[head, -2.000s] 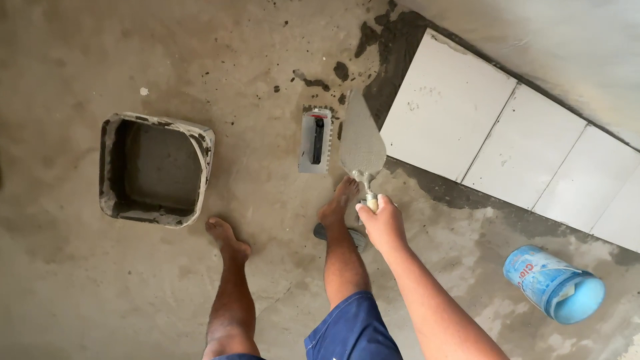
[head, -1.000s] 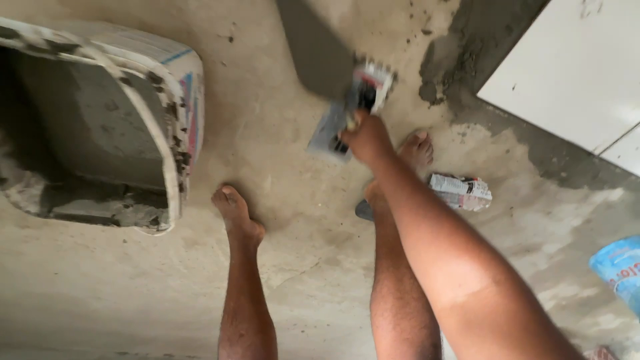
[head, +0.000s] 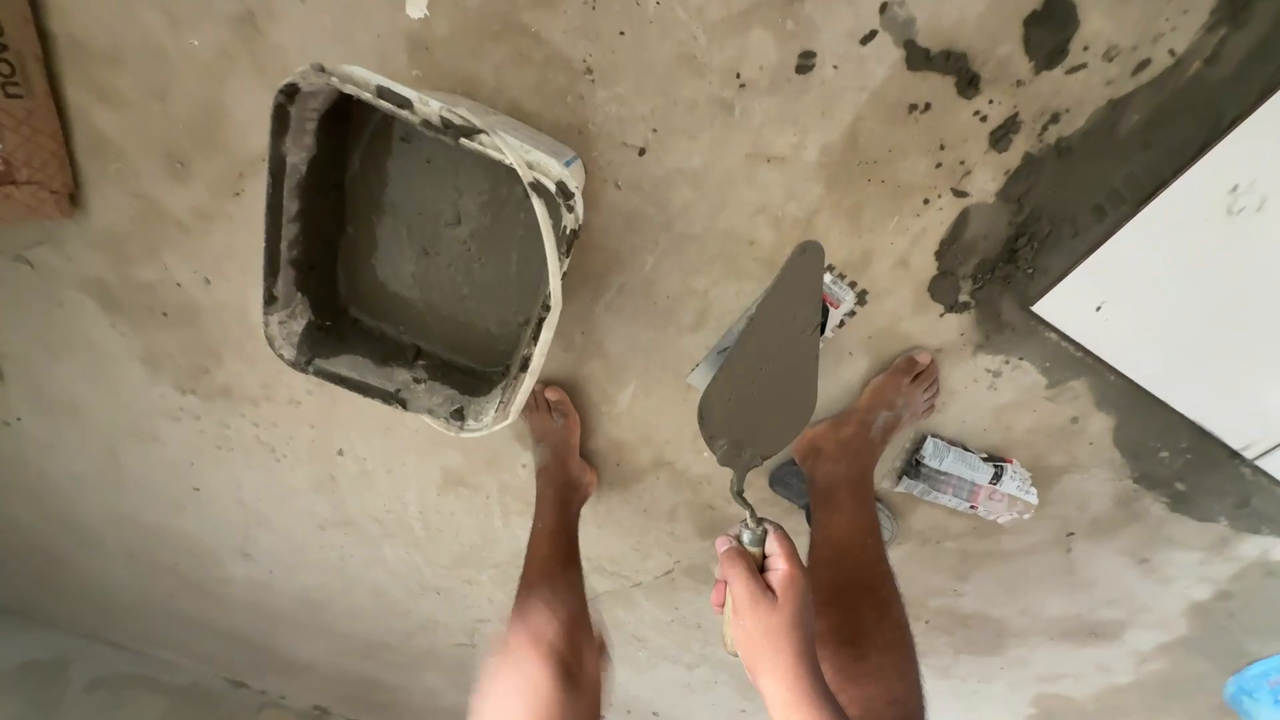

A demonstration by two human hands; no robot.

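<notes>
My right hand (head: pixel 765 590) grips the handle of a pointed trowel (head: pixel 765 375), its blade coated with grey mortar and angled up and away from me. Beneath the blade, a notched trowel (head: pixel 715 358) lies partly hidden on the floor. A blurred patch of skin at the bottom, over the left leg, looks like my left hand (head: pixel 530 665); its fingers cannot be made out. To the left of the pointed trowel is a square plastic bucket (head: pixel 550 150) with grey mortar inside and mortar smears on its rim.
Bare feet stand on the concrete floor (head: pixel 660 300), one beside the bucket. A crumpled packet (head: pixel 968 480) lies beyond the right foot. White tiles (head: pixel 1180 270) edged with wet mortar (head: pixel 1090 190) are at right. A brown printed package (head: pixel 28 130) is top left, a blue container (head: pixel 1255 690) bottom right.
The pointed trowel has moved off the notched trowel's far side and now points up over it, its blade in clear focus. A blurred patch of skin has appeared at bottom left. The view has shifted.
</notes>
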